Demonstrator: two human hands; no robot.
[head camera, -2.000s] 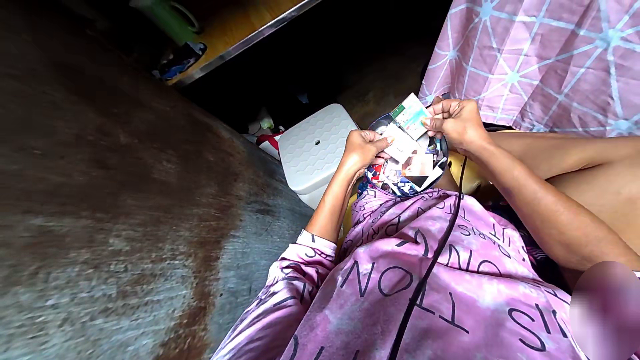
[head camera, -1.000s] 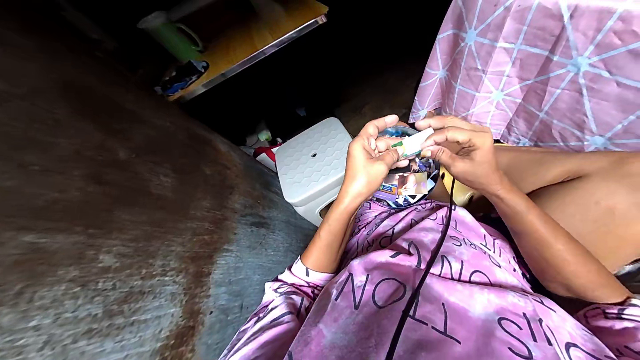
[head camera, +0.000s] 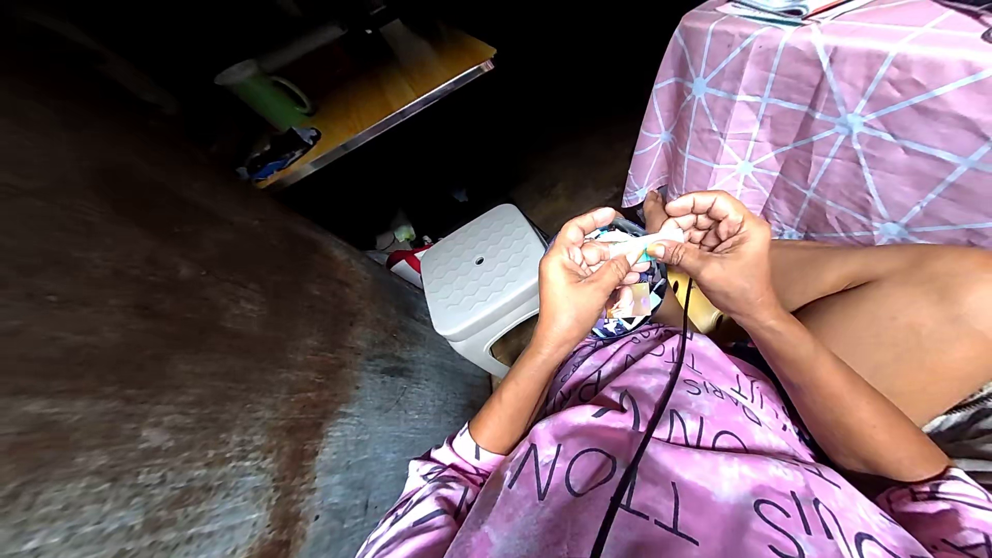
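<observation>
Between my fingertips is a small folded piece of paper (head camera: 637, 246), pale with a little green. My left hand (head camera: 577, 275) pinches its left part between thumb and fingers. At its right end, my right hand (head camera: 717, 248) grips it with thumb and curled fingers. Just below both hands, a round container (head camera: 660, 288) on my lap holds many small cut pieces of printed paper (head camera: 637, 298); my left hand hides part of it. A thin black cord (head camera: 659, 411) hangs down over my pink printed shirt.
A white plastic stool (head camera: 480, 271) stands to the left of my hands. Beyond it is a wooden shelf (head camera: 387, 81) with a green mug (head camera: 263, 94). A pink patterned cloth (head camera: 806, 124) hangs at the upper right, and a worn wall-like surface (head camera: 178, 325) fills the left side.
Two seconds ago my hands held flat paper pieces apart over the container. Now a narrow folded piece is between my fingertips, and my hands are close together.
</observation>
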